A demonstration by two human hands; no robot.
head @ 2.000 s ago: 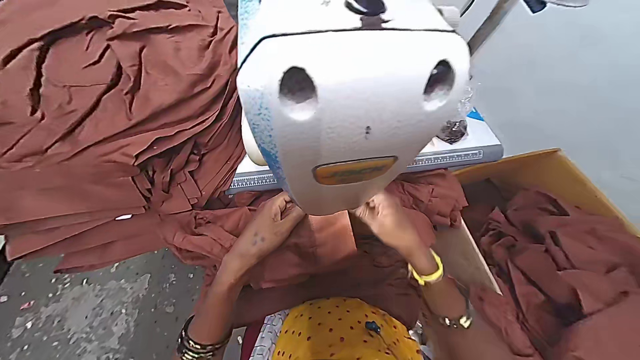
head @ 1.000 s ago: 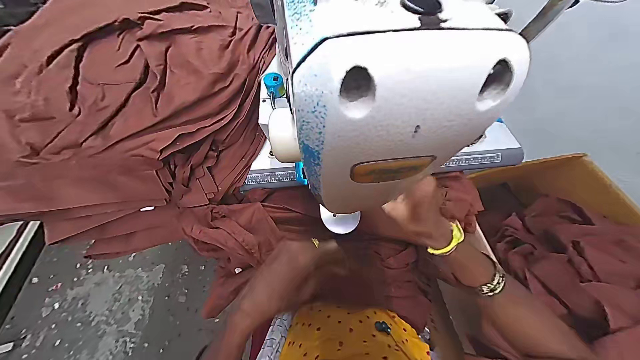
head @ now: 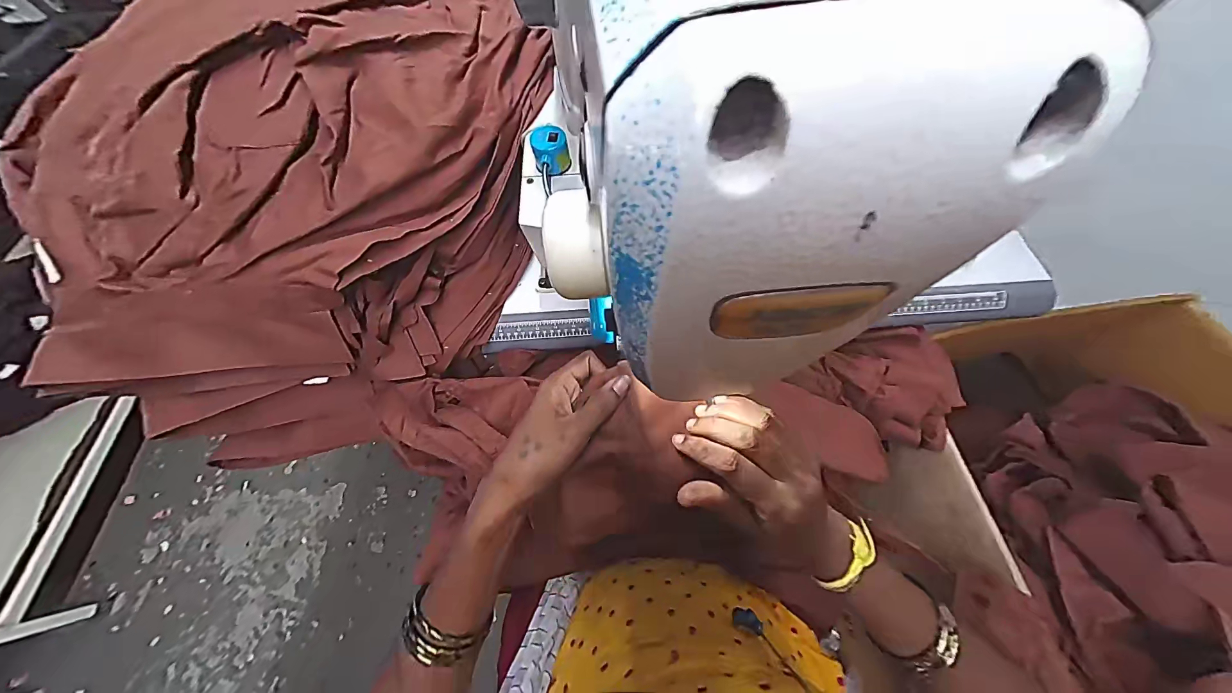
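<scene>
A white sewing machine head [head: 847,212] with blue speckles fills the upper middle and hides the needle area. Below its left edge, my left hand [head: 558,428] pinches the edge of a brown fabric piece [head: 616,481] between thumb and fingers. My right hand [head: 746,462] lies on the same fabric just under the machine head, fingers bent, thumb apart; whether it grips the cloth is unclear. The fabric hangs over my lap, above yellow dotted clothing. More brown cloth lies bunched to the right of the machine head.
A large pile of brown fabric [head: 289,173] lies at the left. At the right, a cardboard box [head: 1136,337] holds more brown cloth [head: 1126,500]. The machine bed has a ruler strip [head: 544,330]. A blue knob [head: 550,147] stands behind a white round part [head: 575,243]. Speckled grey floor shows at lower left.
My left hand has moved up from near my lap to the fabric edge by the machine head. The white disc seen under the head one second ago is no longer visible.
</scene>
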